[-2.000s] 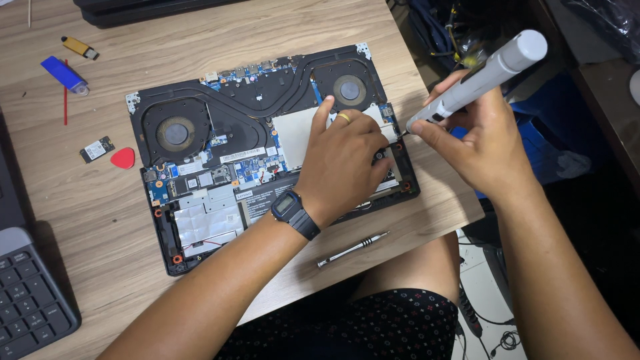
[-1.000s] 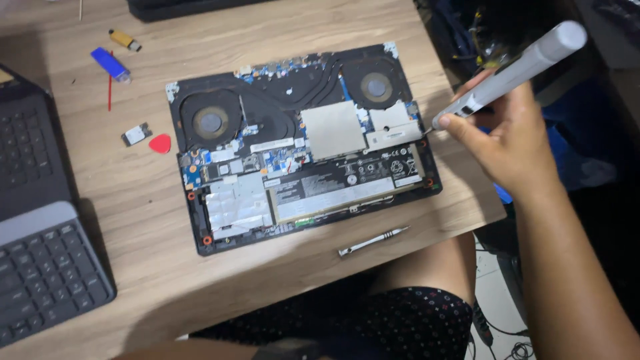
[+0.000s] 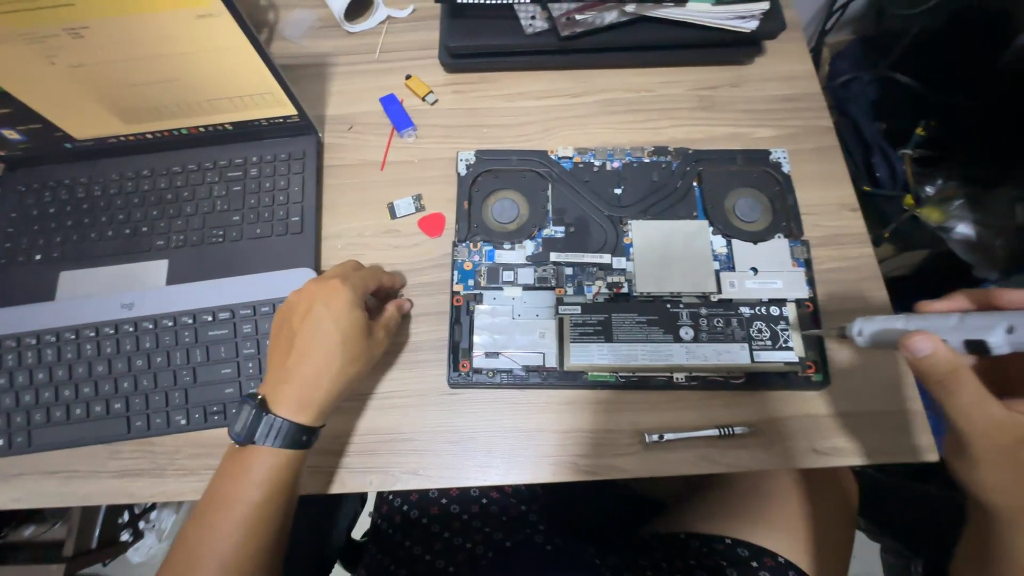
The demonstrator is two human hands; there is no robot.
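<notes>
An opened laptop base [image 3: 592,192] lies on the wooden table, its two fans, heat pipes and battery [image 3: 680,336] exposed. My right hand [image 3: 960,376] grips a pale cordless screwdriver [image 3: 928,330], held level, its bit pointing left by the base's right edge; whether the bit touches is unclear. My left hand [image 3: 344,336], with a black watch on the wrist, rests between the keyboard and the laptop base, fingers curled; I cannot tell if something small is between the fingertips. A small silver screwdriver [image 3: 696,434] lies below the base.
At the left stand an open laptop [image 3: 152,192] and a keyboard [image 3: 144,368]. Between them and the base lie a small circuit card [image 3: 406,206], a red pick [image 3: 432,225], a blue cap-like piece [image 3: 398,116] and a yellow USB stick [image 3: 421,90]. Behind is a black case [image 3: 600,52].
My left hand was over the laptop base two seconds ago and is now left of it. The screwdriver in my right hand has tipped from slanting upward to nearly level. The view has shifted left.
</notes>
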